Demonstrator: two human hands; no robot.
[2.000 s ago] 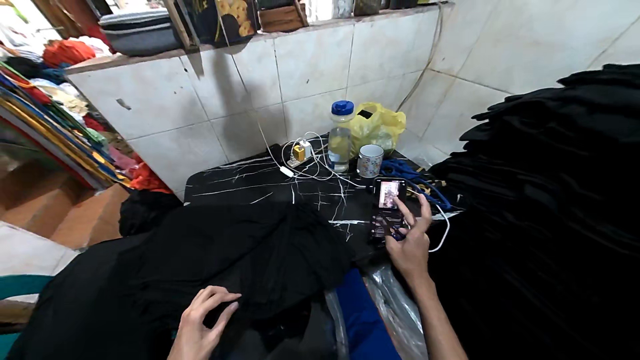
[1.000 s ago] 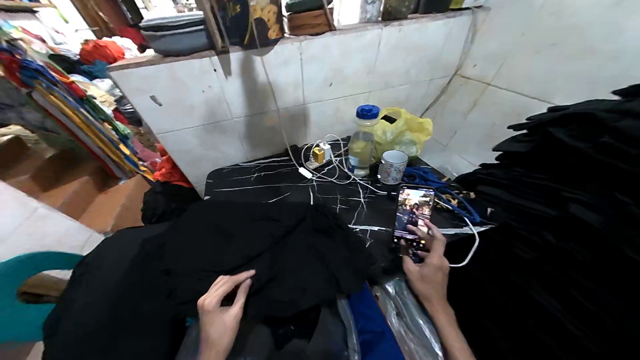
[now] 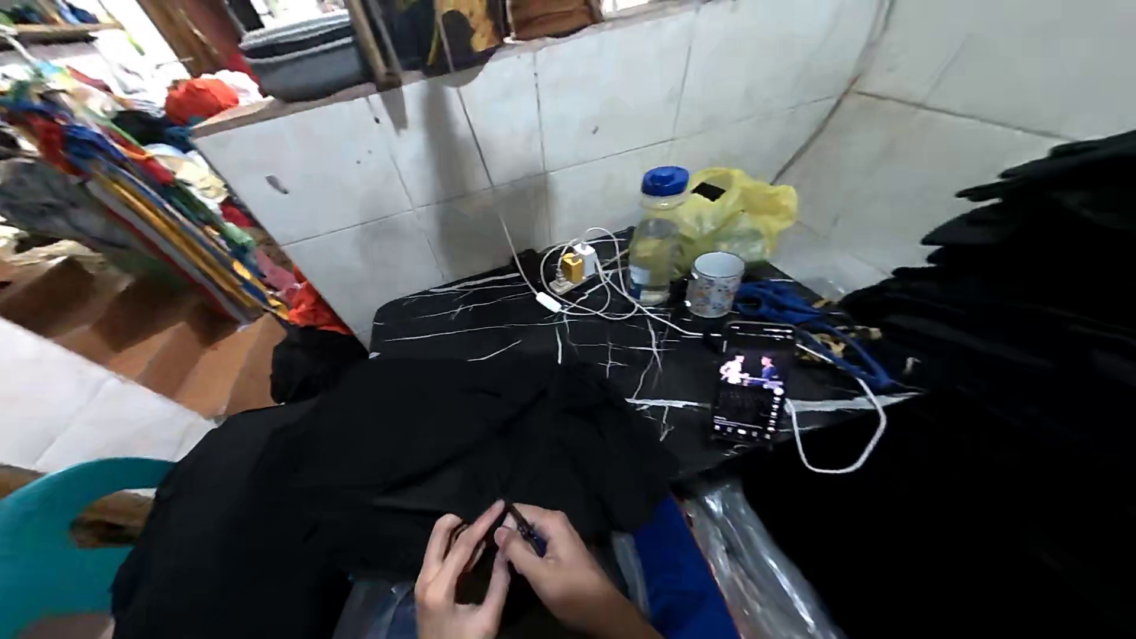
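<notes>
My left hand (image 3: 461,572) rests at the near edge of the black cloth (image 3: 444,444), its thumb and fingers bent toward each other; whether cloth is pinched between them cannot be told. Touching or nearly touching it, my right hand (image 3: 559,564) grips a small dark tool (image 3: 525,531) between thumb and fingers; its exact kind is unclear. The black cloth spreads over the near part of the black marble-patterned tabletop (image 3: 497,328). A lit smartphone (image 3: 753,382) lies on the table beyond my hands to the right, beside a looped white cord (image 3: 874,435).
A blue-capped bottle (image 3: 655,240), a patterned mug (image 3: 714,284) and a yellow plastic bag (image 3: 741,213) stand near the tiled wall, beside a charger with tangled white cables (image 3: 581,264). Black fabric is piled high at right (image 3: 1029,355). A teal plastic chair (image 3: 53,506) is at left.
My right hand has left the smartphone and come over beside my left hand at the cloth, now with a small dark tool in it. The phone stays lit on the table.
</notes>
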